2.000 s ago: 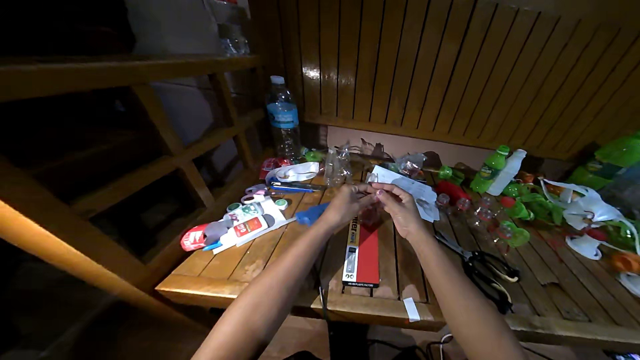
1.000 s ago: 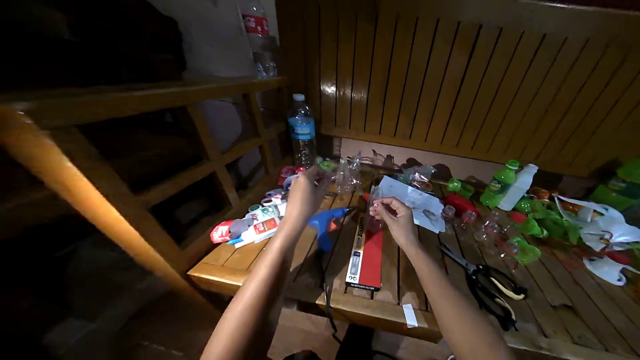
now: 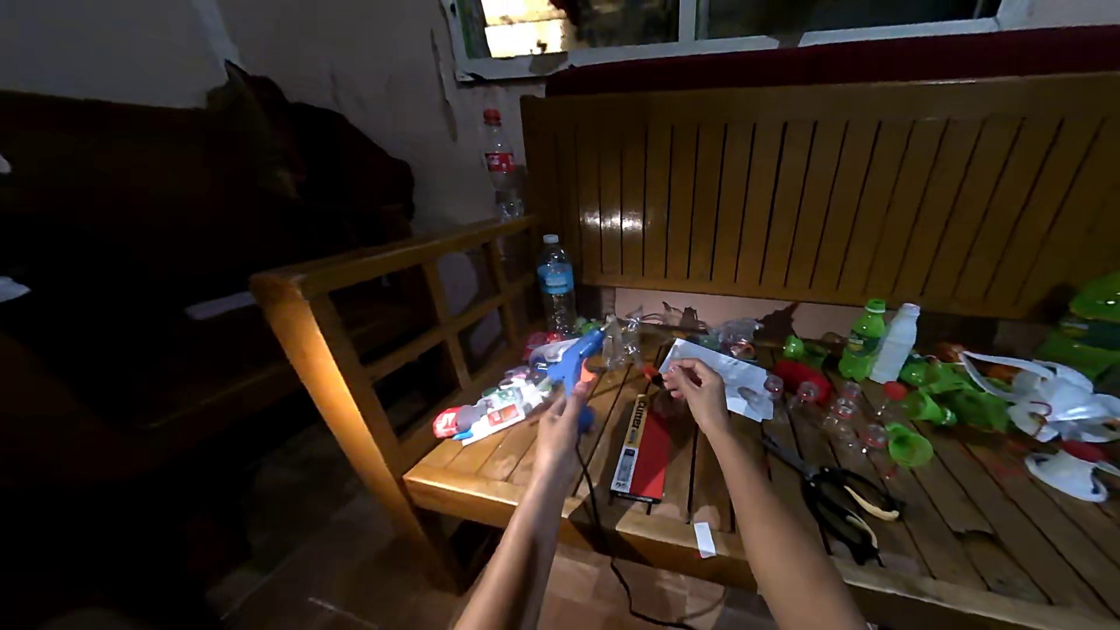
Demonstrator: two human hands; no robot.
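My left hand (image 3: 560,426) grips the handle of a blue hot glue gun (image 3: 577,354) with an orange trigger, its nozzle pointing up and to the right. From it a black cord (image 3: 604,547) hangs over the bench edge. My right hand (image 3: 696,389) pinches a small clear piece between thumb and fingertips; its exact shape is too small to tell. Under and between the hands lies a red and yellow cutter box (image 3: 643,459). Behind my right hand is a white paper sheet (image 3: 744,385). Black-handled scissors (image 3: 836,499) rest to the right.
On the slatted wooden bench (image 3: 927,534) stand a water bottle (image 3: 556,289), a green bottle (image 3: 864,339) and a white bottle (image 3: 895,343). Cut green plastic pieces (image 3: 958,394) and a white plastic bag (image 3: 1054,402) lie at right. A wooden armrest (image 3: 394,262) borders the left side.
The glue gun, lying on the bench one second ago, is now raised in my left hand. My right hand stays above the box. The view has tilted up and shifted left.
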